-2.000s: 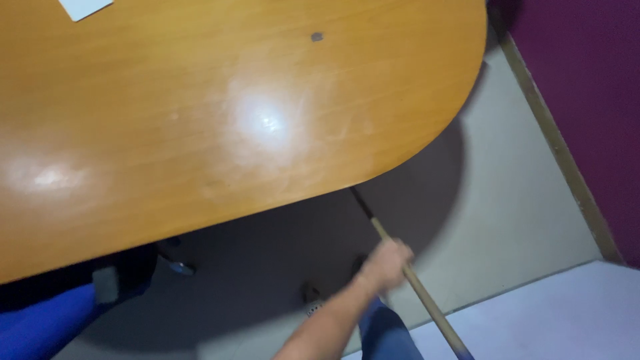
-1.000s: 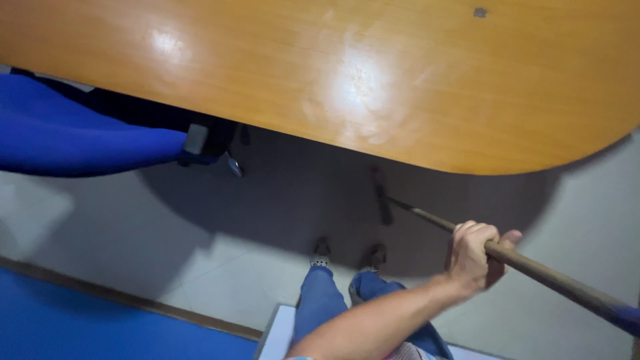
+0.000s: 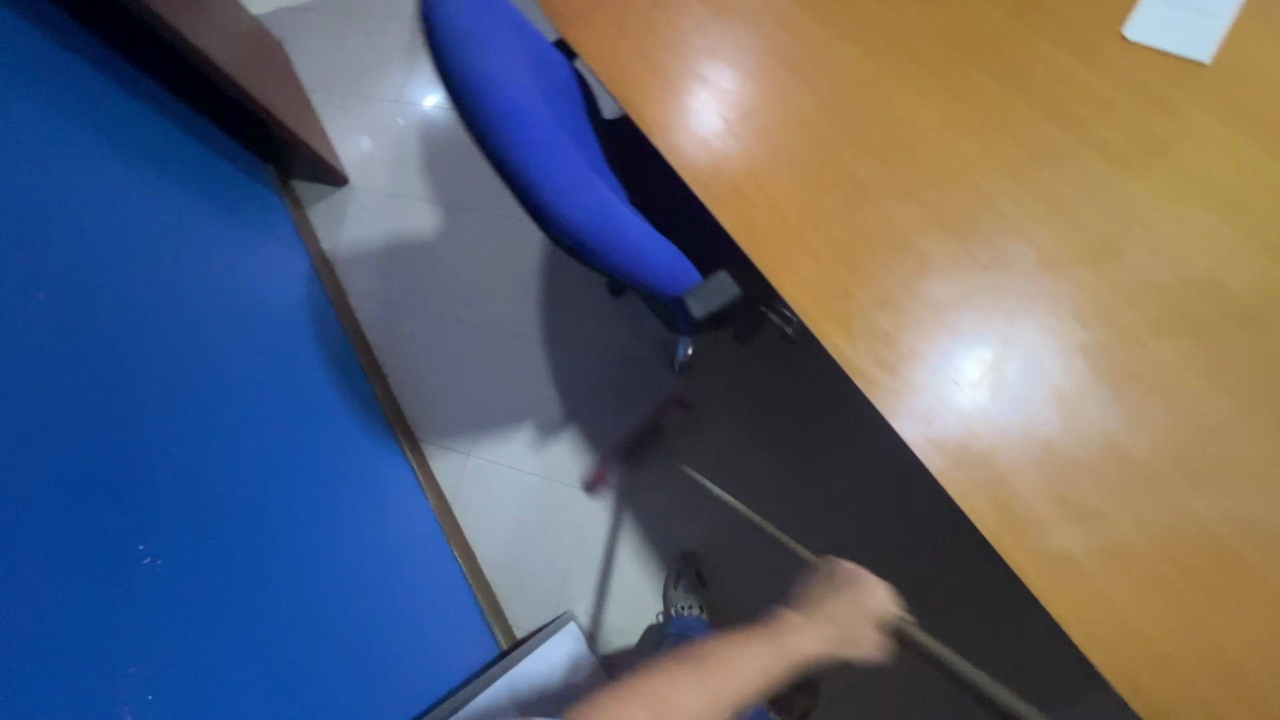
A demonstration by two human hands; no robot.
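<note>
My left hand (image 3: 850, 610), blurred, is closed around the long pole (image 3: 750, 515) of a floor tool, perhaps a mop or squeegee. The pole slants from the lower right up to the left. Near its far end, a narrow dark and red head (image 3: 640, 445) lies low by the floor, too blurred to identify. Between the head and the pole's visible tip, the join cannot be made out. One shoe (image 3: 685, 585) shows just below the head. My right hand is out of view.
A wooden table (image 3: 900, 250) fills the right side, with a white paper (image 3: 1185, 25) on top. A blue chair (image 3: 560, 160) stands against its edge. To the left are a blue wall panel (image 3: 180, 380), a brown skirting strip (image 3: 375, 375) and a reddish-brown furniture piece (image 3: 250, 80).
The view has swung strongly to the left, bringing more of the blue chair and blue panel into sight. My left hand keeps its hold on the pole throughout.
</note>
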